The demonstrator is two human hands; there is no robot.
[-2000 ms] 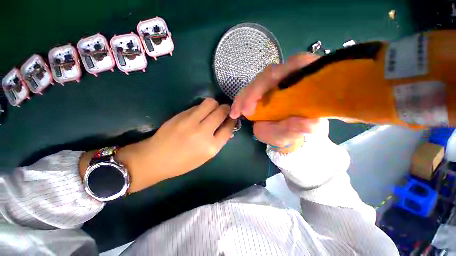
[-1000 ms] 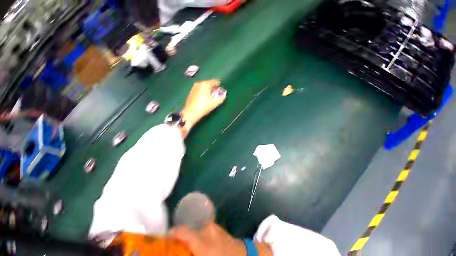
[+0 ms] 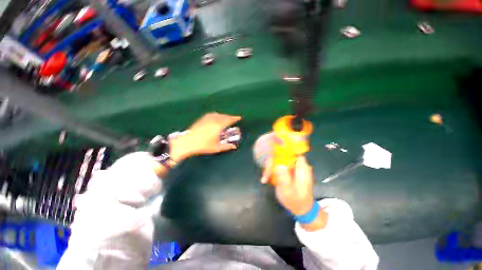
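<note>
My left hand (image 3: 203, 138) is over the dark green mat with a small pink-white housing (image 3: 230, 136) at its fingertips; the picture is blurred. My right hand (image 3: 294, 182) grips the orange electric screwdriver (image 3: 291, 145), with its dark cord end pointing away from me. The round grey screw plate (image 3: 262, 149) lies just left of the screwdriver and is partly covered by it. The screwdriver's bit is hidden.
Spaced housings (image 3: 243, 52) lie on the green belt beyond my hands. Tweezers (image 3: 343, 172), a white scrap (image 3: 377, 156) and small parts (image 3: 332, 146) lie at right. A black tray with rows (image 3: 62, 182) is at left. A blue box (image 3: 167, 22) stands at the back.
My left hand has come back from over the belt to the mat, with a housing at its fingers. The view has turned, and the right hand still holds the screwdriver.
</note>
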